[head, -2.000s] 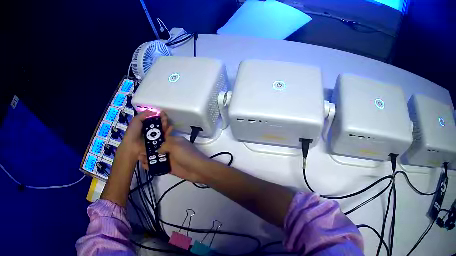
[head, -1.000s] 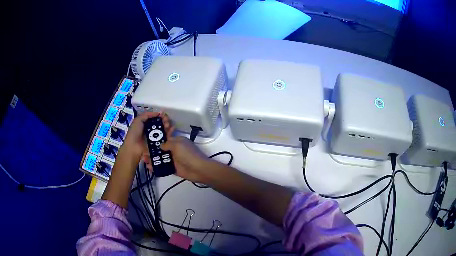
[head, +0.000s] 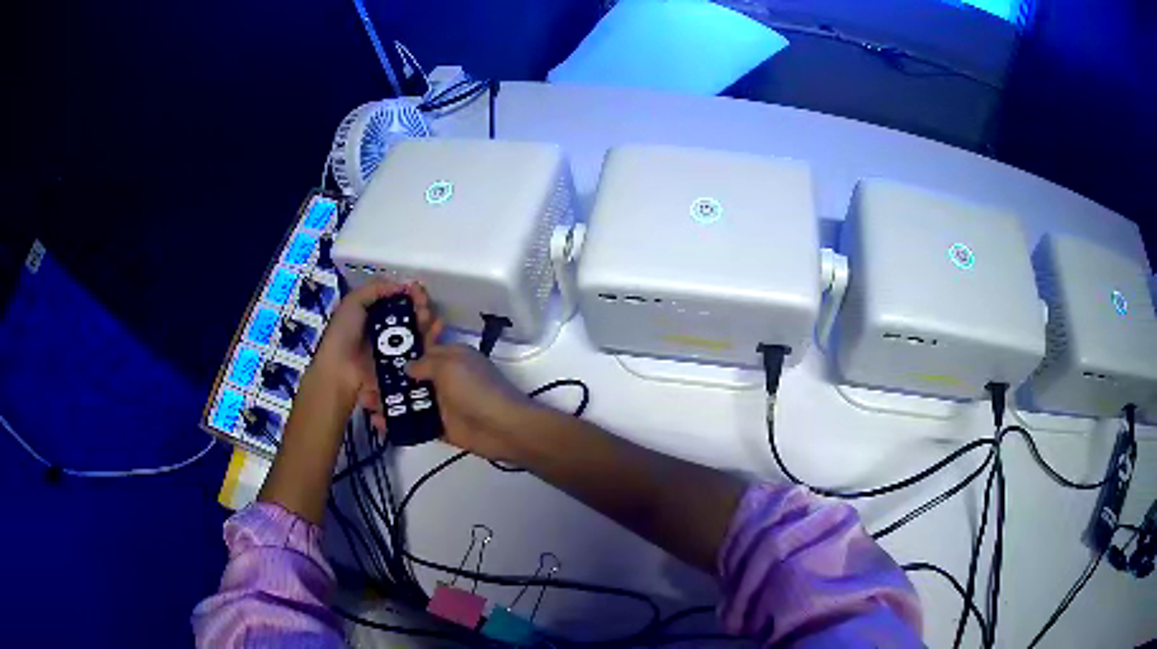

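Note:
A black remote control [head: 404, 380] with a pale ring near its upper end is held in front of the leftmost white projector unit [head: 444, 228]. My left hand [head: 345, 349] is closed around its left side. My right hand [head: 459, 387] holds its right side, with the thumb on or near the buttons. The unit's top ring is lit, and a black power lead [head: 494, 332] is plugged in low on its near side. The fingers hide part of the unit's lower left front.
More lit white units [head: 704, 254] stand in a row to the right. A lit socket strip [head: 260, 330] and a fan [head: 378, 140] are at left. Black cables [head: 825, 494] cross the white table [head: 711, 444]. Pink [head: 457, 606] and teal [head: 508, 624] clips are at the front edge.
The pink glow seen on the unit's near side and the remote's tip two seconds ago is gone or much fainter. The remote's tip has moved slightly down and right, still in both hands.

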